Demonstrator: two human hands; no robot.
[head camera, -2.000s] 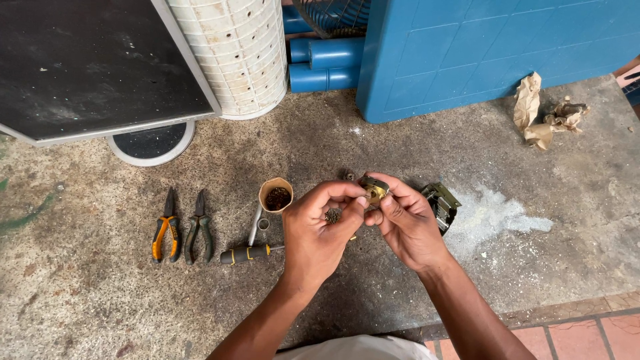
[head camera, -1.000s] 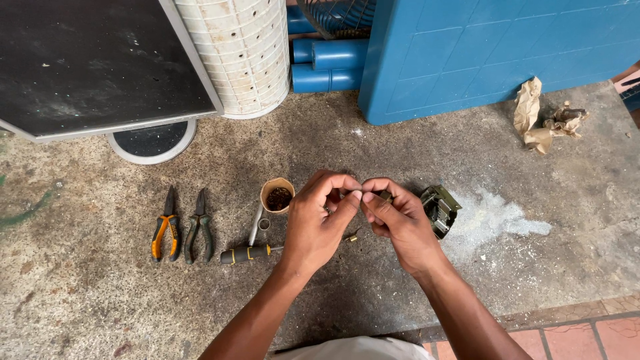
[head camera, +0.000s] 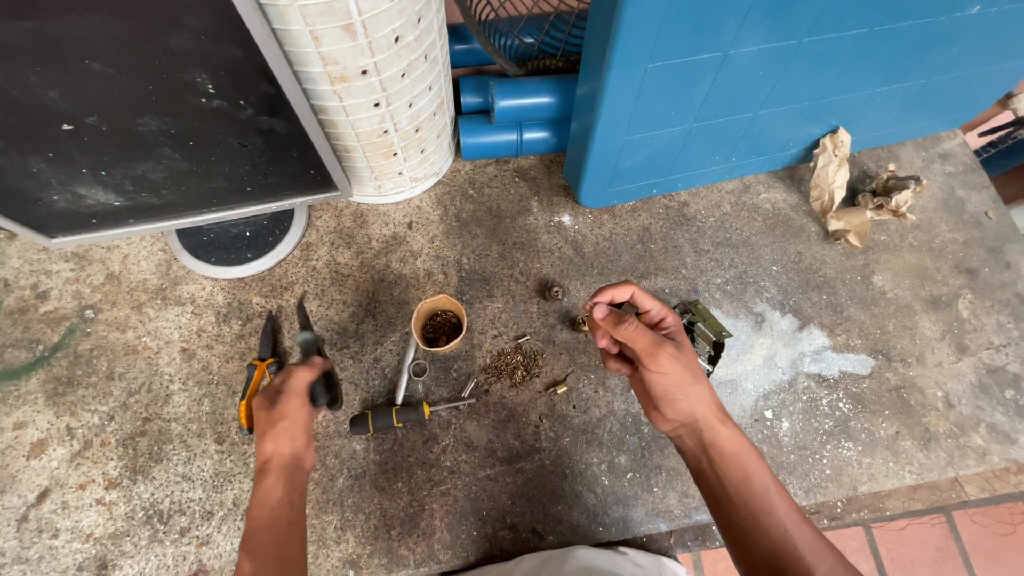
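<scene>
My left hand point(head camera: 290, 408) is at the dark-handled pliers point(head camera: 318, 364), its fingers around one grip, with the jaws pointing away from me. Beside them lie orange-and-black pliers point(head camera: 260, 372). My right hand point(head camera: 640, 336) has thumb and forefinger pinched together around something too small to make out, and a brass-coloured part point(head camera: 582, 323) shows just behind the fingers. Between the hands are a pile of small brass pins point(head camera: 514, 365), a small brass piece point(head camera: 558, 388), a paper cup point(head camera: 439, 323) holding small dark bits, a metal ring point(head camera: 418, 369) and a screwdriver point(head camera: 390, 418).
A green metal lock case point(head camera: 704, 330) lies right of my right hand, by spilled pale powder point(head camera: 776, 352). A round metal part point(head camera: 552, 290) sits farther back. Behind stand a monitor point(head camera: 160, 120), a white perforated cylinder point(head camera: 372, 96), blue pipes point(head camera: 528, 100) and a blue panel point(head camera: 768, 88). Crumpled paper point(head camera: 832, 188) lies back right.
My hands were together at the middle; my left hand has moved left to the dark-handled pliers, which have shifted. The pin pile now shows between the hands.
</scene>
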